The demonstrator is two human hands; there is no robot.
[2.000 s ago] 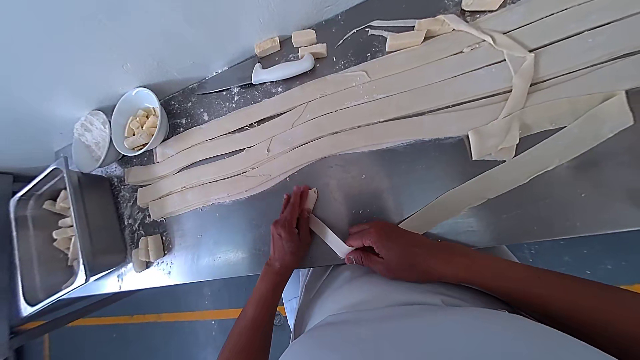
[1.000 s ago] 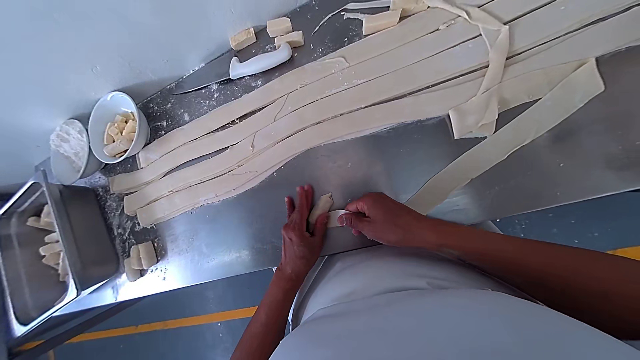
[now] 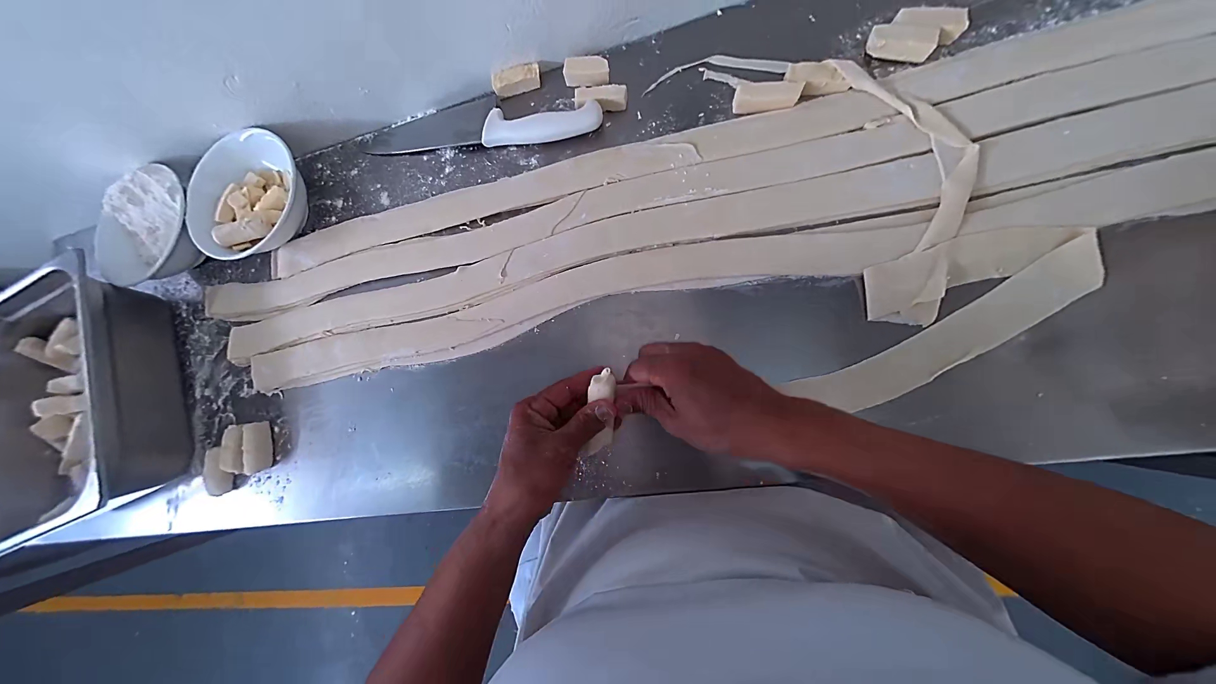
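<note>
My left hand (image 3: pixel 551 432) grips a small dough-wrapped piece (image 3: pixel 601 387) between thumb and fingers, above the steel table near its front edge. Close beside it on the right, my right hand (image 3: pixel 698 394) pinches a dough strip that meets the wrapped piece. A long dough strip (image 3: pixel 940 342) runs from beneath my right forearm to a fold at the right. Beyond the hands, several long flat dough strips (image 3: pixel 570 237) lie side by side across the table. What is inside the wrapped piece is hidden.
A white-handled knife (image 3: pixel 541 125) lies at the back near pale blocks (image 3: pixel 600 97). At the left stand a bowl of pale chunks (image 3: pixel 247 195), a bowl of white powder (image 3: pixel 142 223) and a steel pan (image 3: pixel 142 380) holding pieces. Several shaped pieces (image 3: pixel 244 448) sit beside the pan.
My left hand was flat on the table by the dough piece; now its fingers and thumb hold the piece up. My right hand has stayed close by with the strip.
</note>
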